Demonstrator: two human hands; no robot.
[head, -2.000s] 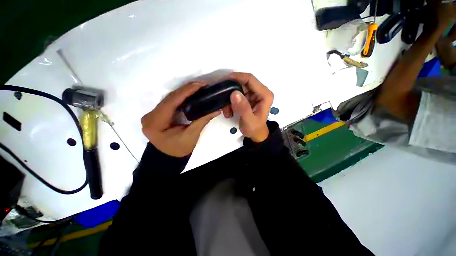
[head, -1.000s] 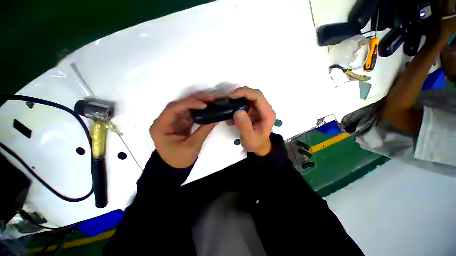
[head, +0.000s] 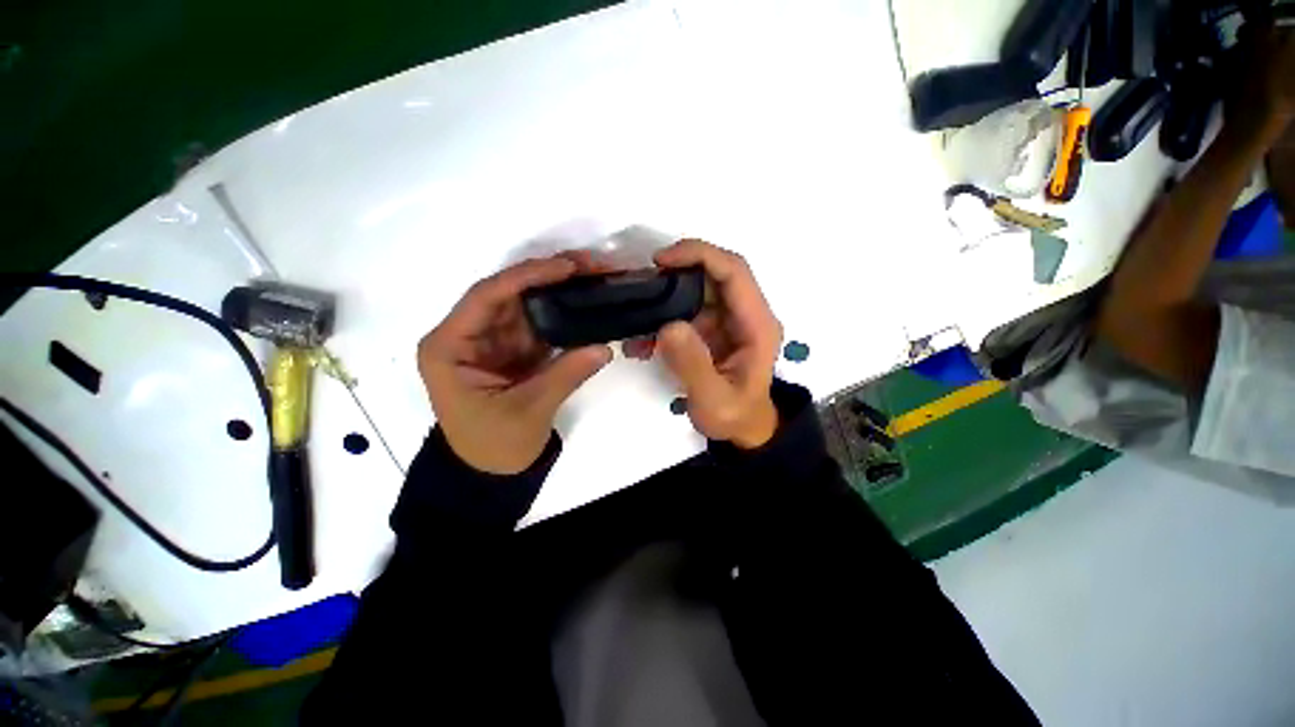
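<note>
A black plastic housing (head: 614, 307), smooth and oblong with a recessed long face, is held level above the white bench (head: 469, 156). My left hand (head: 497, 367) grips its left end, with the thumb below it and the fingers behind. My right hand (head: 727, 341) grips its right end, with the thumb at its lower edge. Both hands are bare with dark sleeves. The fingers hide the ends and the far side of the housing.
A hammer (head: 290, 412) with a yellow and black handle lies at left, beside a black cable (head: 178, 315) and small black dots. At right are an orange-handled tool (head: 1068, 154), black housings (head: 971, 95), a clear bag (head: 1006, 148) and another person's arm (head: 1186, 249).
The housing has turned from a slant to level, and its recessed long face now shows. Both hands still hold it. The view has shifted slightly.
</note>
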